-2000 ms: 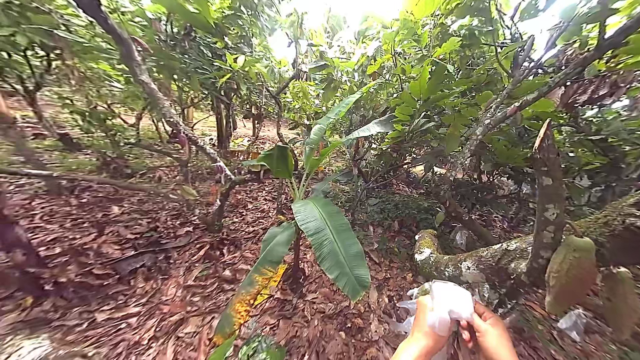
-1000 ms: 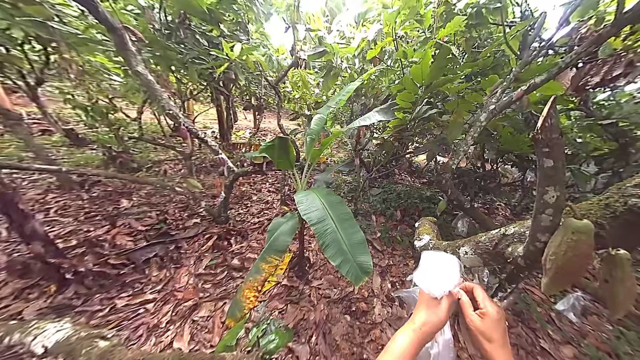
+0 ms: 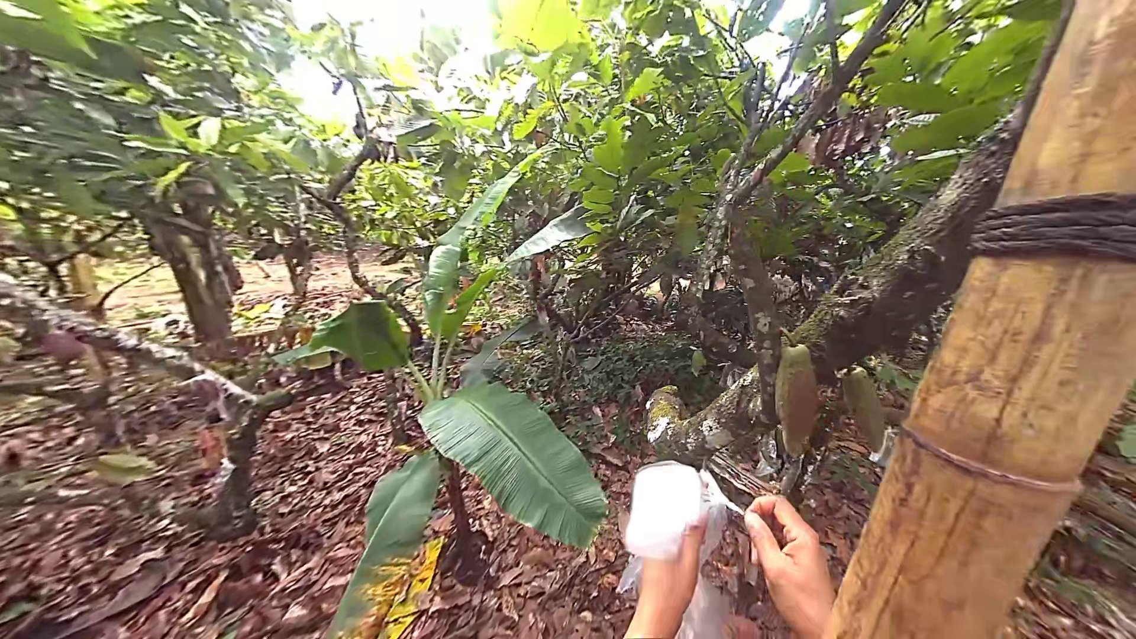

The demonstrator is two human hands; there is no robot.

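At the lower middle right, my left hand (image 3: 672, 577) is closed around a white bundle (image 3: 664, 510), which looks like thin plastic. Translucent plastic (image 3: 706, 612) hangs below and beside that hand. Just to the right, my right hand (image 3: 788, 559) pinches a thin white strand or edge of the plastic between thumb and fingertips. The strand runs from the bundle to these fingers. The palm side of my left hand and the far side of the bundle are hidden.
A thick bamboo pole (image 3: 994, 382) with a dark binding slants close by on the right. Cacao pods (image 3: 797, 399) hang from a mossy trunk (image 3: 896, 266) behind my hands. A young banana plant (image 3: 515, 453) stands left of them. Dry leaves (image 3: 302, 479) cover the ground.
The view has shifted, and the bamboo pole now shows at the right. My right hand has drawn away from the bundle, with a strand of plastic stretched between them.
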